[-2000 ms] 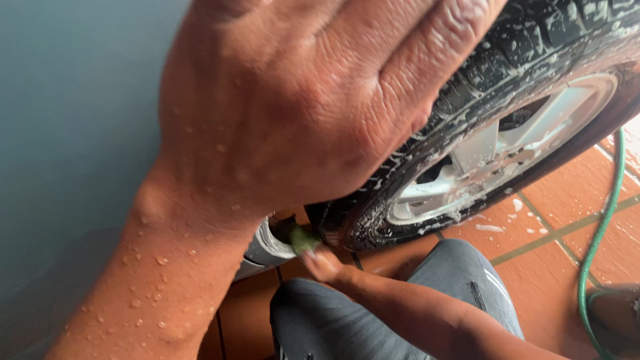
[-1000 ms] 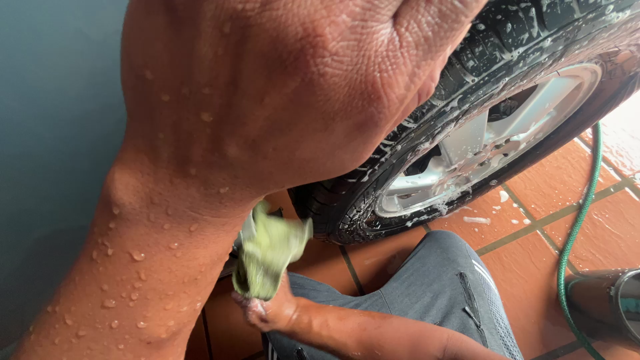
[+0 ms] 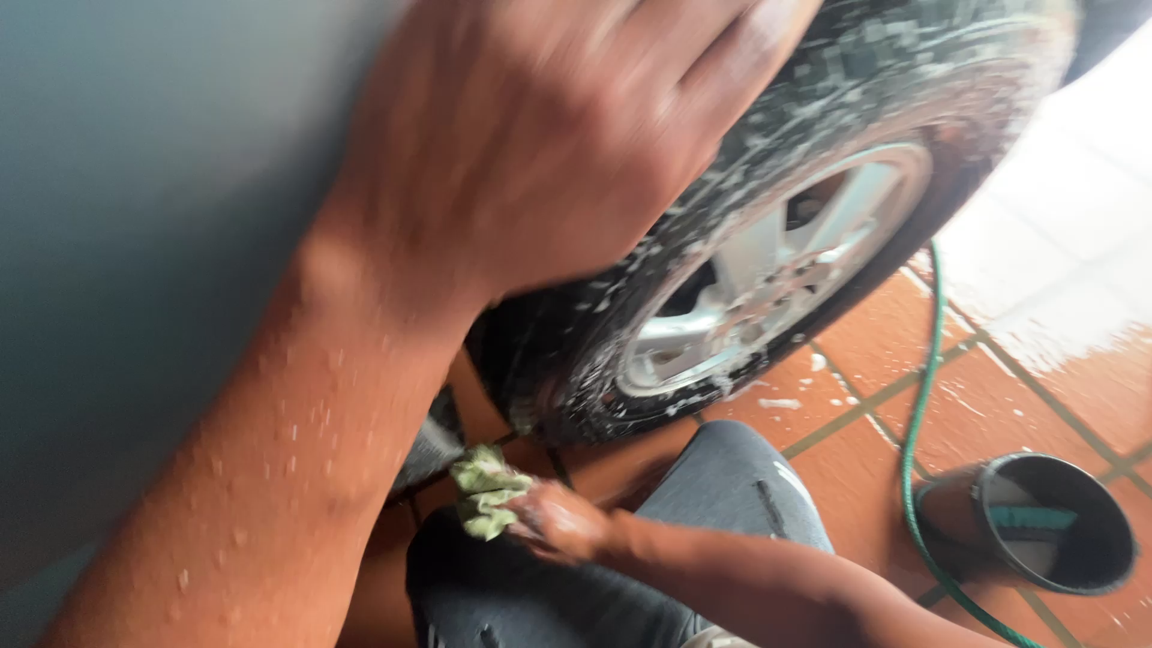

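Note:
My left hand (image 3: 558, 135), wet with droplets on the forearm, looms large at the top, in front of the tire and beside the grey-blue car body panel (image 3: 162, 180). Its fingertips are cut off by the top edge of the view. Low in the middle, my right hand (image 3: 562, 522) grips a crumpled pale green cloth (image 3: 489, 495) above my knees. Suds streak the black tire (image 3: 576, 360) and its silver alloy wheel (image 3: 747, 270), which stand to the right of my left forearm.
A dark bucket (image 3: 976, 522) with something teal inside sits at lower right. The green hose (image 3: 918, 405) runs past it across wet, foam-spotted terracotta tiles (image 3: 828, 450). My knees in grey trousers (image 3: 738, 477) are below the tire.
The cloth in my right hand was against the lower edge of the car body two seconds ago; it is now lower, over my legs. The view has shifted, bringing more of the bucket into sight.

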